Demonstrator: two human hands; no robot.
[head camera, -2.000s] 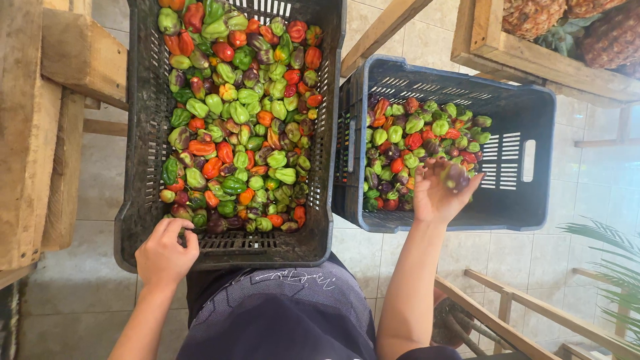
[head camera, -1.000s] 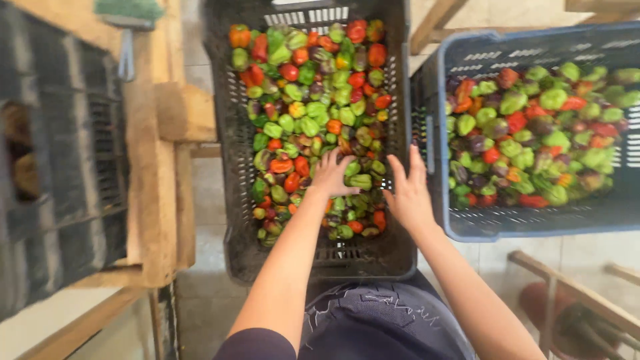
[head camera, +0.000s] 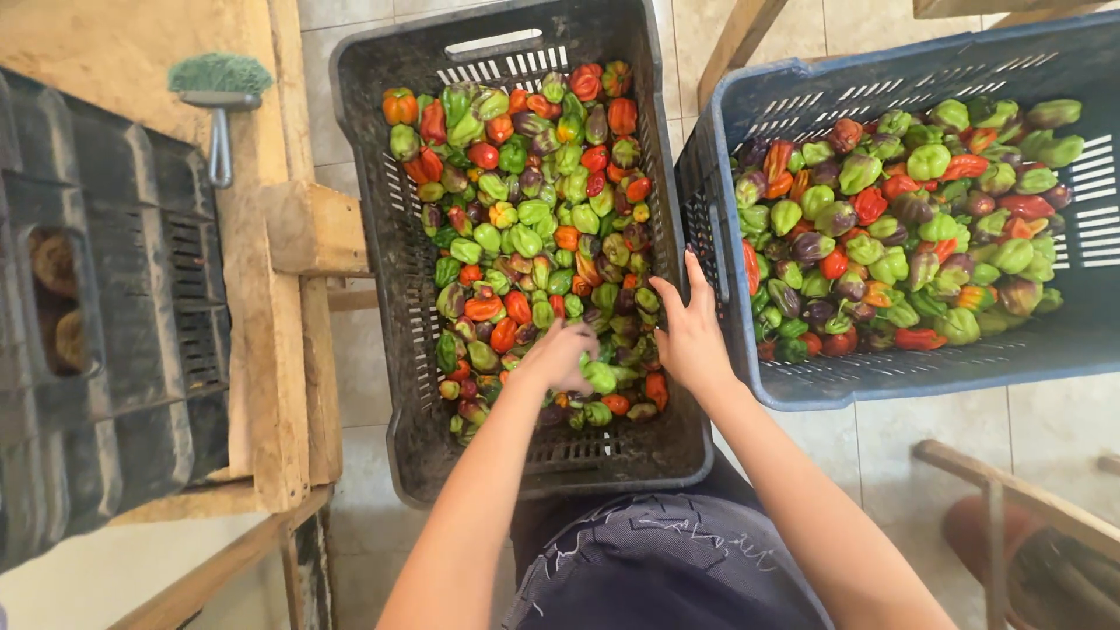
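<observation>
A black plastic crate (head camera: 411, 455) holds a layer of small wrinkled peppers (head camera: 525, 241), green, red, orange and purple. My left hand (head camera: 560, 354), blurred, is down among the peppers near the crate's front; a green pepper (head camera: 600, 376) lies beside its fingers, and whether it grips one cannot be told. My right hand (head camera: 691, 332) rests at the crate's right rim, thumb and forefinger spread, with nothing seen in it. To its right stands a blue-grey plastic crate (head camera: 805, 385) with more such peppers (head camera: 910, 227).
On the left, a wooden table (head camera: 254, 350) bears a dark ribbed crate (head camera: 105, 289) with round brown things inside and a green-bristled brush (head camera: 220, 87). A wooden block (head camera: 319, 229) juts toward the black crate. Wooden rails (head camera: 1024, 490) cross the tiled floor at lower right.
My right hand has left the blue-grey crate, where it held a dark pepper, for the black crate's right rim. My left hand has gone from the near rim in among the peppers. The view has shifted left.
</observation>
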